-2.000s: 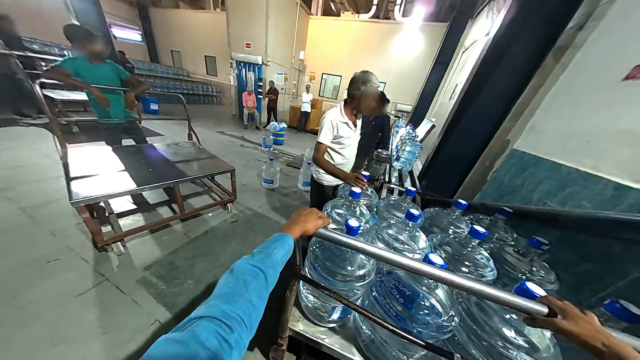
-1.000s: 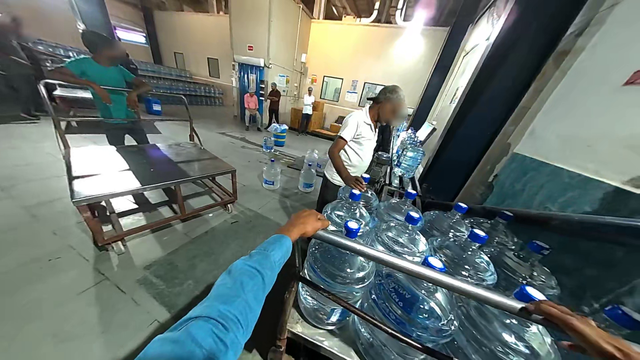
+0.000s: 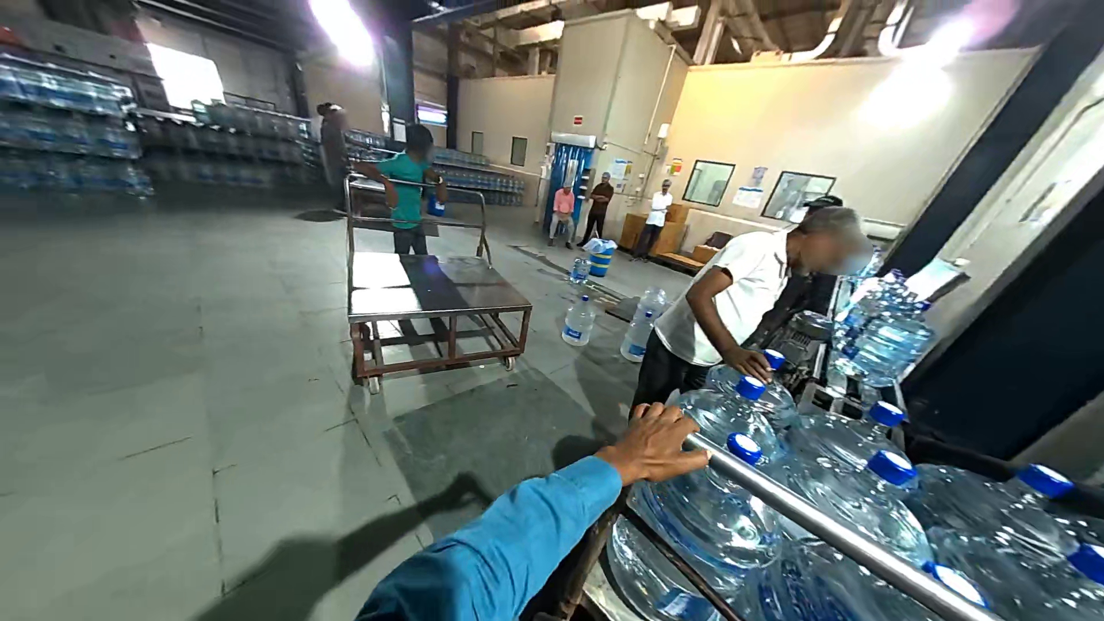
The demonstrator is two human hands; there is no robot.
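Observation:
My left hand [image 3: 660, 444], in a blue sleeve, rests on the left end of a metal push bar [image 3: 811, 517], fingers curled over its corner. Below and beyond the bar stand several large clear water bottles [image 3: 716, 509] with blue caps, loaded on a cart whose frame is partly hidden. My right hand is out of view. Past the bottles, a person in a white shirt [image 3: 737, 293] leans forward with one hand near the blue cap of a bottle.
A flat metal cart [image 3: 440, 302] with a tall handle stands to the left, a person in green [image 3: 405, 190] behind it. Water bottles [image 3: 579, 321] stand on the floor between the carts. More bottles [image 3: 888, 336] sit by machinery at right. Several people are farther back.
The view has swung to the left, and my right hand, on the bar in both earlier frames, has left it. The person in the white shirt now leans further over the bottles.

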